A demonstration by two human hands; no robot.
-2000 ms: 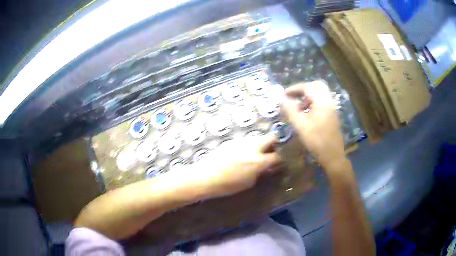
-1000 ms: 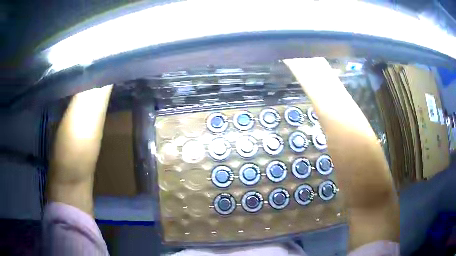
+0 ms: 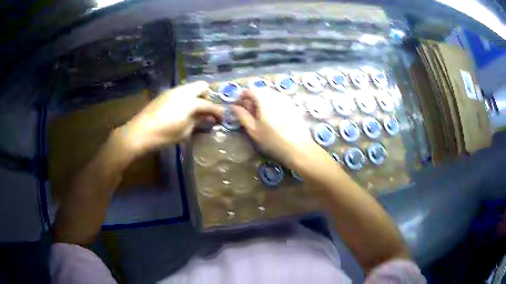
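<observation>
The clear blister tray (image 3: pixel 299 206) lies in front of me, brown cardboard showing through. Round components (image 3: pixel 324 133) sit in its pockets from the middle to the right; several left and front-left pockets are empty. My left hand (image 3: pixel 175 115) is over the tray's back-left edge, fingers bent; blur hides whether it holds anything. My right hand (image 3: pixel 265 115) is beside it, fingertips on a round component (image 3: pixel 230 118) at the second row's left part. My right hand and forearm cover some pockets.
Glossy stacked trays (image 3: pixel 266 41) stand behind the working tray. At left, a brown cardboard sheet (image 3: pixel 77 141) lies inside blue tape lines, with a dark clear tray (image 3: pixel 100 66) behind it. Cardboard sheets (image 3: pixel 463 105) lean together at the right. A bright tube light is at the top.
Both hands, out of sight beyond the forearms one second ago, are now together over the tray's back-left pockets. More components sit in the back row's left part. The view has shifted.
</observation>
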